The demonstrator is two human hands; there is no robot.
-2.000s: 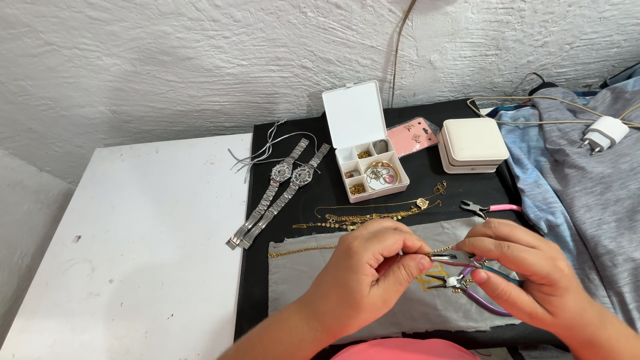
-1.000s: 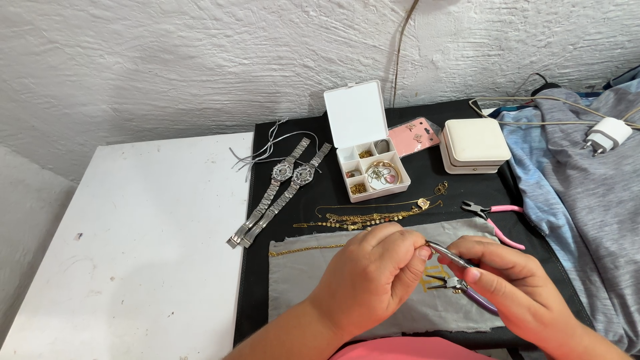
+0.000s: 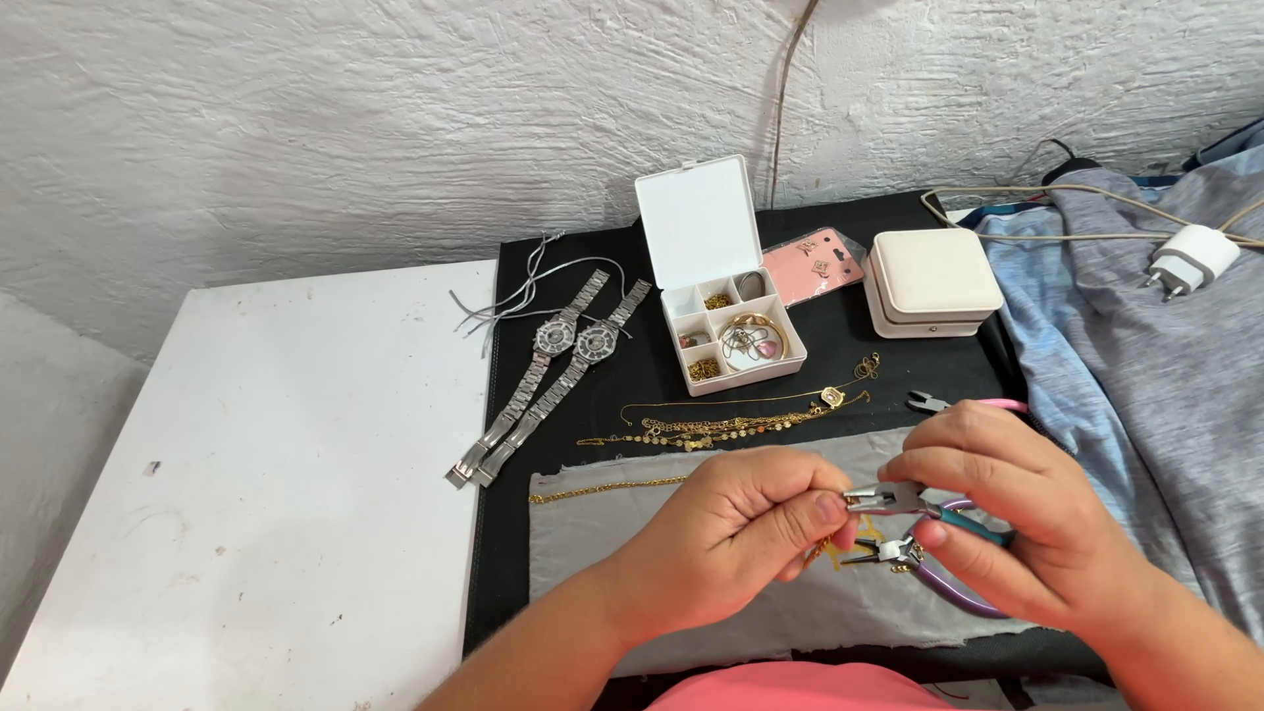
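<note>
My left hand (image 3: 760, 523) pinches a gold chain (image 3: 818, 551) between thumb and fingers; part of it hangs below them. My right hand (image 3: 1007, 504) holds teal-handled pliers (image 3: 894, 498), whose jaw tips meet the chain at my left fingertips. Beneath my right hand, purple-handled pliers (image 3: 958, 588) lie on the grey cloth (image 3: 681, 592). Pink-handled cutters (image 3: 928, 402) rest behind that hand, partly covered. Another length of gold chain (image 3: 602, 487) runs over the cloth towards my left hand. Several gold chains and bracelets (image 3: 731, 427) lie on the black mat just behind the cloth.
An open white compartment box (image 3: 741, 380) holds jewellery. Near it are a pink earring card (image 3: 805, 267) and a closed cream box (image 3: 938, 262). Two metal watches (image 3: 555, 338) and grey cords (image 3: 523, 296) lie left. A white charger (image 3: 1193, 259) sits on grey clothing (image 3: 1136, 326) at right.
My right hand has turned, and the pliers it holds now point left at my left fingertips. The pink-handled cutters, seen in full one second ago, are partly covered by that hand.
</note>
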